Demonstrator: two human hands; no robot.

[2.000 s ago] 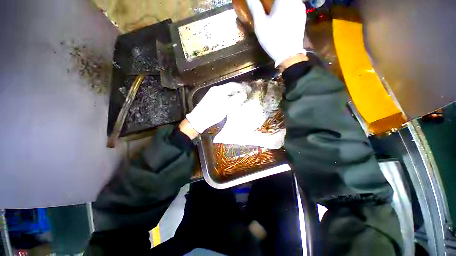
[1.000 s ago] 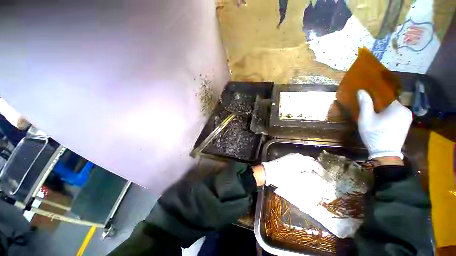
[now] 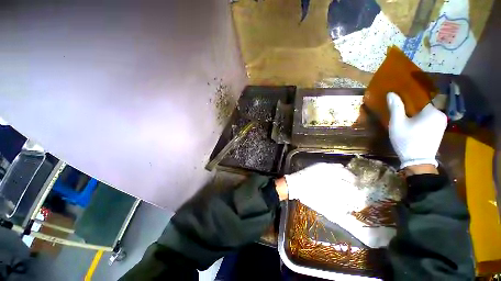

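My right hand (image 3: 417,131), in a white glove, grips a stiff orange sheet (image 3: 396,82) over the right end of the solder pot (image 3: 332,111). Whatever is behind the sheet is hidden. My left hand (image 3: 316,184), also in a white glove, lies over the stainless tray (image 3: 284,241) on a crumpled, stained grey-white cloth (image 3: 376,178). White glove and pale cloth blend, so its fingers and grip are unclear. Thin reddish copper wire pieces (image 3: 316,241) lie loose in the tray. My right sleeve covers the tray's right side.
A black dross tray (image 3: 220,148) with grey crumbs and a narrow tan scraper (image 3: 233,145) sits left of the pot. A blue-grey handled tool (image 3: 455,101) stands at upper right. A yellow-orange strip (image 3: 483,203) lies at right. A grey panel (image 3: 126,110) rises at left, a cart (image 3: 107,219) beyond.
The camera view has swung left and up since two seconds ago. The orange sheet now shows fully in my right hand. Since one second ago, both hands have stayed nearly in place.
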